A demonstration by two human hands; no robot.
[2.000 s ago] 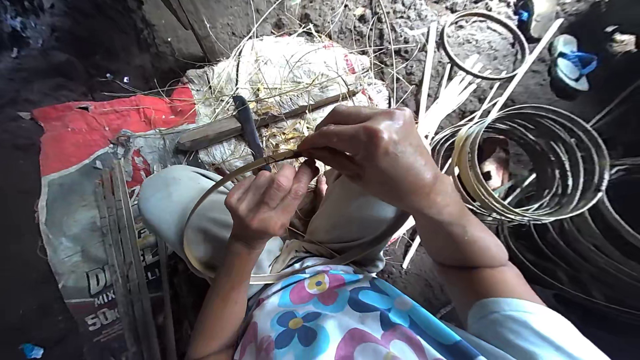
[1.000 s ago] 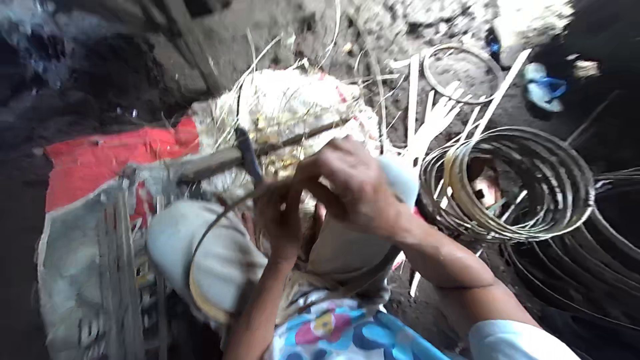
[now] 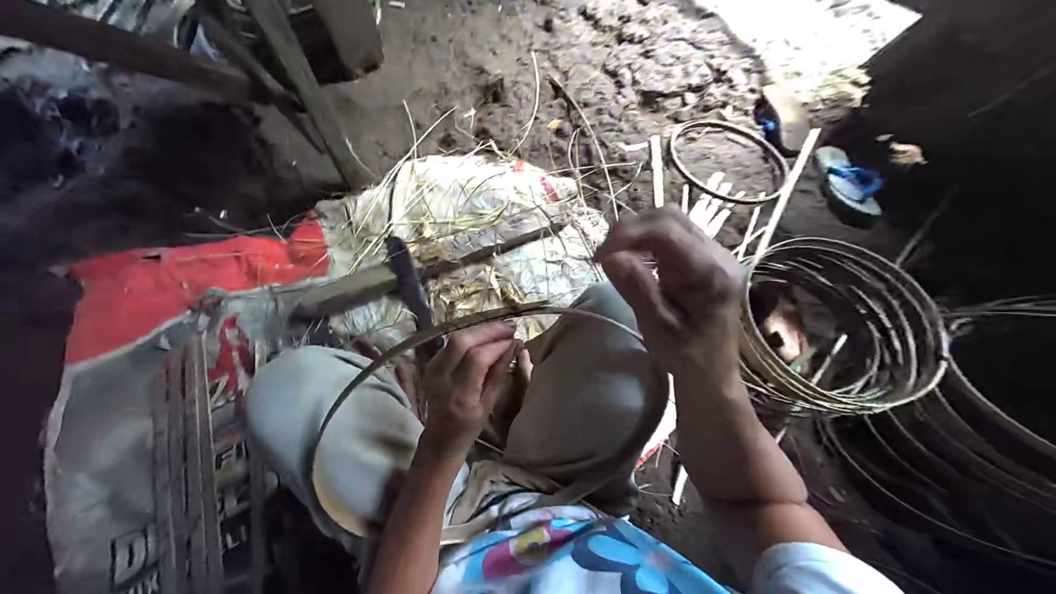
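A thin hoop of bent cane or bamboo (image 3: 369,373) lies across my knees. My left hand (image 3: 470,371) pinches its upper rim between thumb and fingers. My right hand (image 3: 676,285), slightly blurred, is raised to the right of the hoop with its fingers curled; whether it grips a thin strand is too unclear to tell. Beyond my left hand a dark blade-like tool (image 3: 408,276) stands across a wooden bar (image 3: 351,293) on a sack strewn with thin shavings.
A stack of coiled hoops (image 3: 928,330) is at my right, larger hoops beside it. Past it lie a single ring (image 3: 676,157), pale split strips (image 3: 789,190) and a flip-flop (image 3: 854,186). Long slats (image 3: 202,462) rest on a printed sack (image 3: 91,462) at the left; wooden poles (image 3: 289,58) stand beyond.
My right hand has come away from the hoop and my left hand, up and to the right. Earlier both hands were together at the hoop's upper rim. The view has shifted.
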